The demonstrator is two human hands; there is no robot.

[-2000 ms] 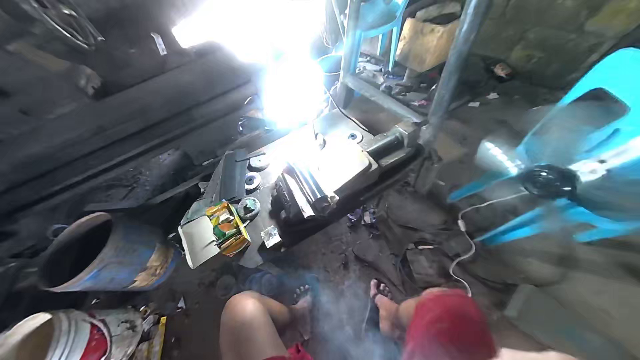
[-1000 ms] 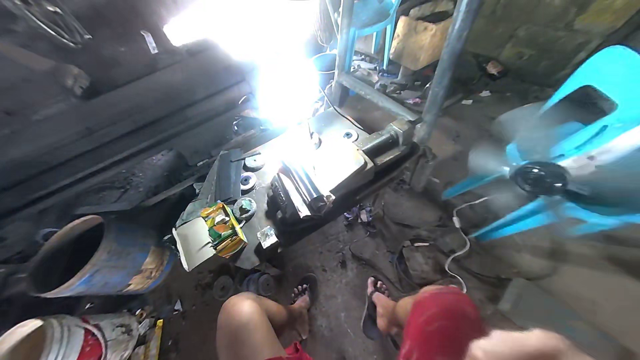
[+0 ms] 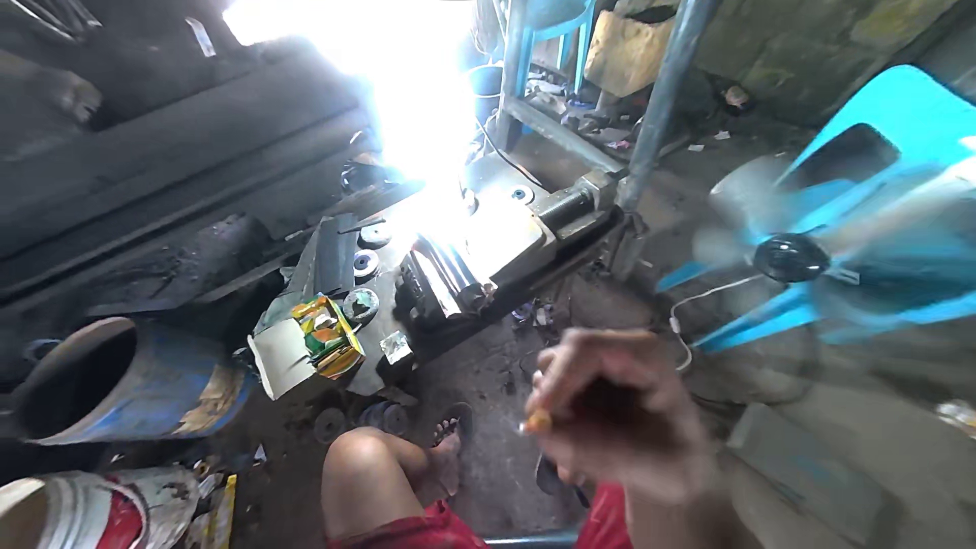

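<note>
My right hand (image 3: pixel 618 412) is raised in front of my lap, blurred, its fingers curled around a small cigarette (image 3: pixel 536 423) with an orange end. My left hand is out of view. Beyond the hand stands a low workbench (image 3: pixel 381 347) with a metal vise (image 3: pixel 568 210) at its right. Shiny metal pieces (image 3: pixel 450 278) lie on the bench, partly washed out by glare. Left of them are several round discs (image 3: pixel 366 264) and a dark flat block (image 3: pixel 336 255). An open cardboard box (image 3: pixel 282 358) with colourful packets sits at the bench's near left corner.
A spinning fan (image 3: pixel 791 258) stands at the right before a turquoise plastic chair (image 3: pixel 900 99), its white cord (image 3: pixel 705 296) on the floor. A blue drum (image 3: pixel 164 381) and a white bucket (image 3: pixel 84 507) are at the left. A metal frame (image 3: pixel 663 107) rises behind the bench.
My right hand has come up from the lower right edge into the middle of the view, and the cigarette now shows in it. The smoke over my feet in the earliest frame has thinned.
</note>
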